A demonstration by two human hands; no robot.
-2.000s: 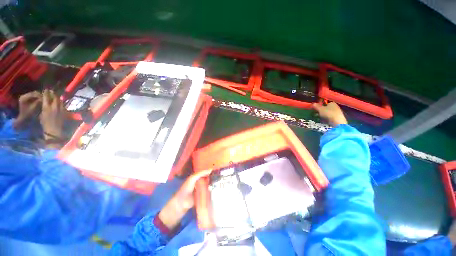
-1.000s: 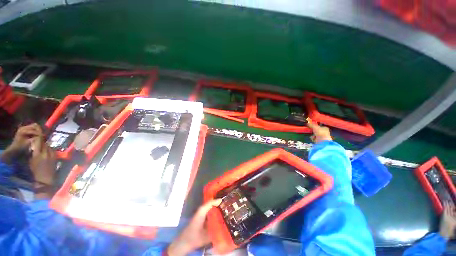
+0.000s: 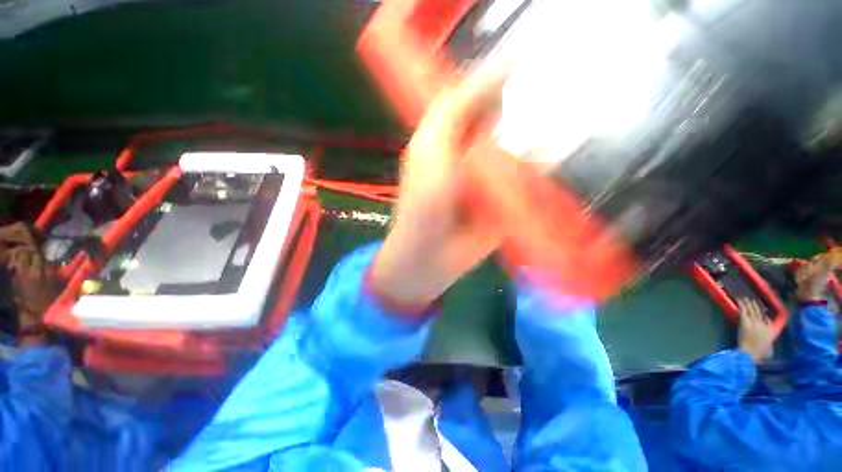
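Note:
My left hand (image 3: 439, 198) grips the corner of a red-orange holding frame (image 3: 572, 240), raised close to the camera at upper centre and right. The frame is tilted and motion-blurred. The tablet unit (image 3: 591, 83) in it shows a bright white glare, and its right part is dark and blurred. My right sleeve reaches up behind the frame's lower edge. My right hand is hidden there, so its grip does not show.
At left, a white frame (image 3: 171, 312) around an open tablet lies on stacked red frames (image 3: 152, 357). Another person's hands (image 3: 26, 272) are at the far left. At right, a hand (image 3: 755, 330) touches a red-framed unit (image 3: 774, 304); another hand (image 3: 814, 277) is beyond it.
The red-framed tablet has been lifted from low in front of me up towards the camera. My left hand rose with it. My right hand, earlier at the red frames on the conveyor, is now hidden.

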